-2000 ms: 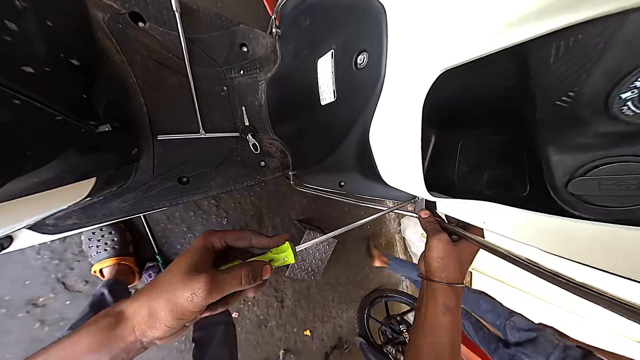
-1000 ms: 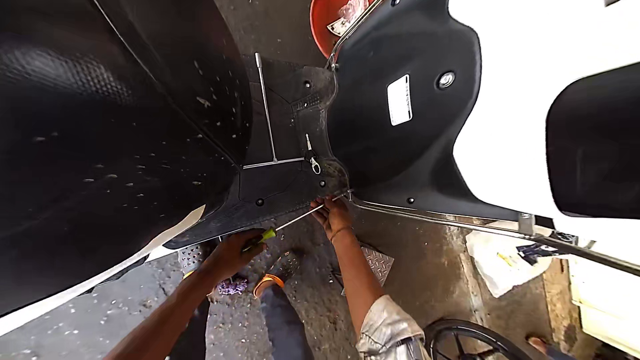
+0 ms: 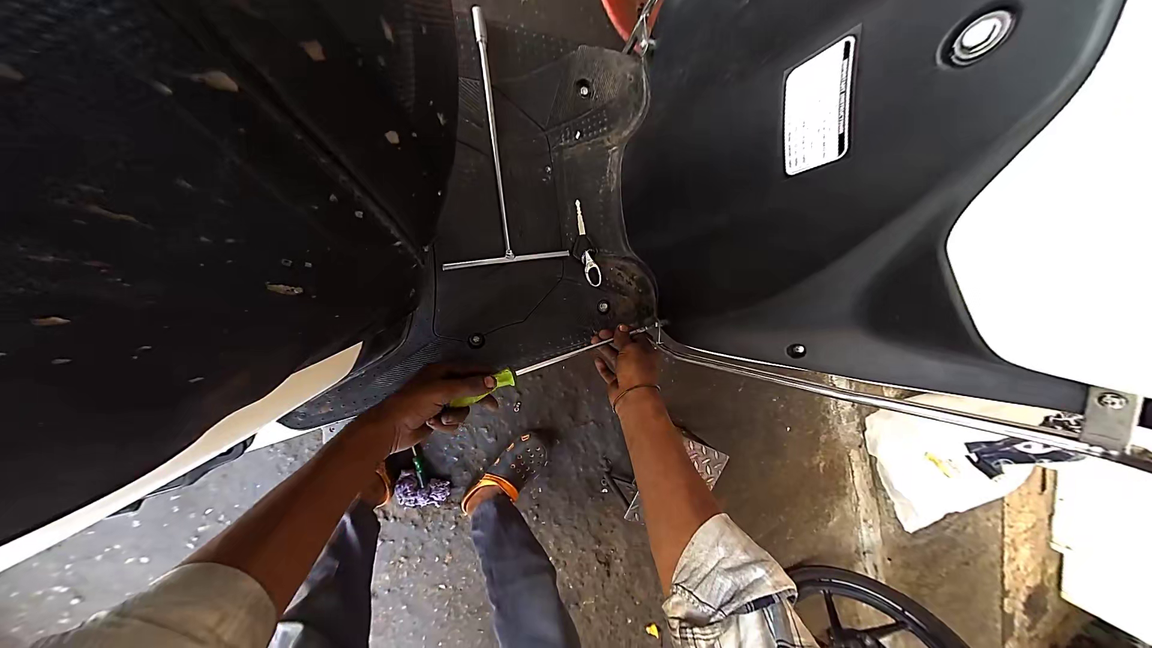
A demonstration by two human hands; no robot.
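Observation:
My left hand (image 3: 443, 400) is closed round the yellow-green handle of a screwdriver (image 3: 493, 387). The screwdriver's shaft runs up to the right, to the lower corner where a scooter's floorboard (image 3: 504, 310) meets its black leg shield (image 3: 765, 234). Near the tip, the fingers of my right hand (image 3: 630, 360) are at the shaft, beside the end of a metal side rail (image 3: 810, 391); whether they grip the shaft or only steady it I cannot tell. On the floorboard lie a long T-handle wrench (image 3: 493, 135) and a key with a metal ring (image 3: 589, 265).
The black seat (image 3: 207, 225) fills the left. Below are my clogs (image 3: 522, 461), a purple cloth (image 3: 421, 490) with a green-handled tool, and a metal checker plate (image 3: 706, 461). A white plastic bag (image 3: 927, 477) and a black wheel (image 3: 864, 603) are at lower right.
Both hands have moved from the rail's far part beside the front panel to its end by the floorboard, screwdriver still in my left hand. The view has shifted toward the seat.

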